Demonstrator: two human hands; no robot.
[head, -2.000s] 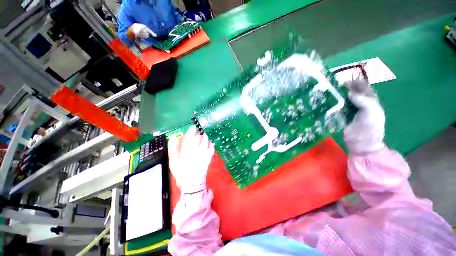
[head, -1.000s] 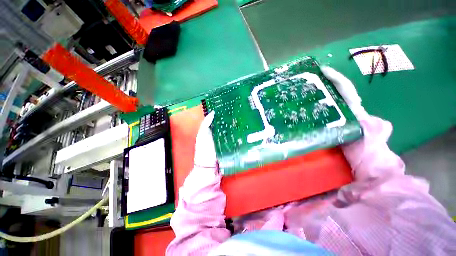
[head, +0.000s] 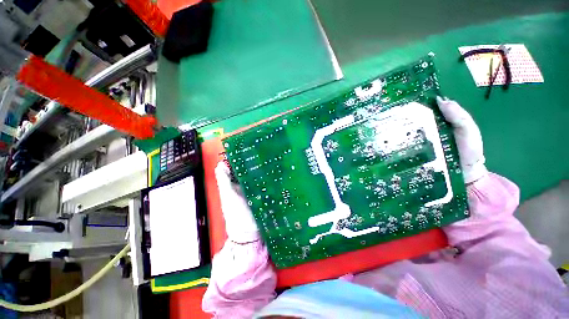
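Note:
A large green circuit board (head: 293, 180) is held above the red foam pad (head: 368, 257), its solder side facing me. A thick white looping band and many small silver dots show on it, with a bright glare spot near the band's upper part. My left hand (head: 235, 202), in a white glove, holds the board's left edge. My right hand (head: 465, 137), also white-gloved, holds the right edge. The fingers behind the board and its component side are hidden.
A record sheet (head: 173, 225) in a black frame lies at the left, with a calculator (head: 179, 151) above it. A black block (head: 188, 31) is at the upper left. Dark curved strips lie on a label sheet (head: 529, 65) at the upper right. An orange-red bar (head: 87, 99) crosses the left.
The board was blurred and tilted; now its solder side faces me more fully and sits lower and larger in view. Both hands keep hold of its edges. The view has shifted.

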